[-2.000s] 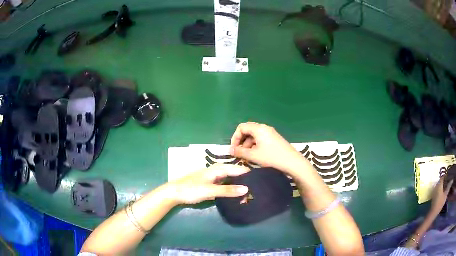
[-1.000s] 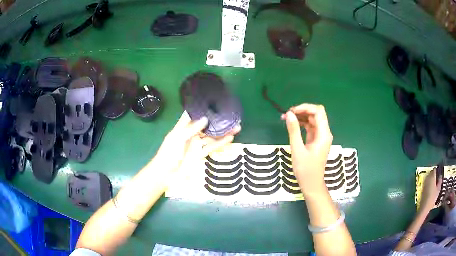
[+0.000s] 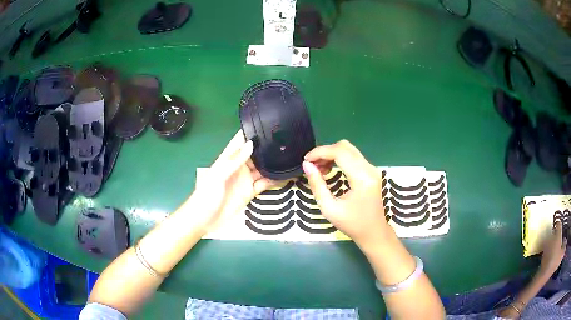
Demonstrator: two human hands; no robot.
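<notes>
My left hand (image 3: 228, 181) holds an oval black plastic shell (image 3: 275, 122) by its lower left side, above the bench. The shell stands nearly lengthwise, with grooves and a small central slot showing. My right hand (image 3: 350, 187) has thumb and index fingertips close together at the shell's lower right edge. No strip can be made out between them against the black shell. Below the hands lies a cream-white release-paper sheet (image 3: 219, 225) with columns of black curved adhesive strips (image 3: 270, 215). My right hand hides part of the columns.
Slotted plates (image 3: 87, 134) are piled at left beside a round black part (image 3: 170, 117). A single slotted plate (image 3: 103, 231) lies near left. A white post (image 3: 279, 28) stands behind. Black parts (image 3: 519, 147) lie at right, near a coworker's hand (image 3: 554, 240) on a yellowish sheet (image 3: 535, 228).
From the first earlier frame, the shell has been raised and turned lengthwise. Since the second, my right hand has moved left to the shell's edge; the strip it held is no longer distinguishable.
</notes>
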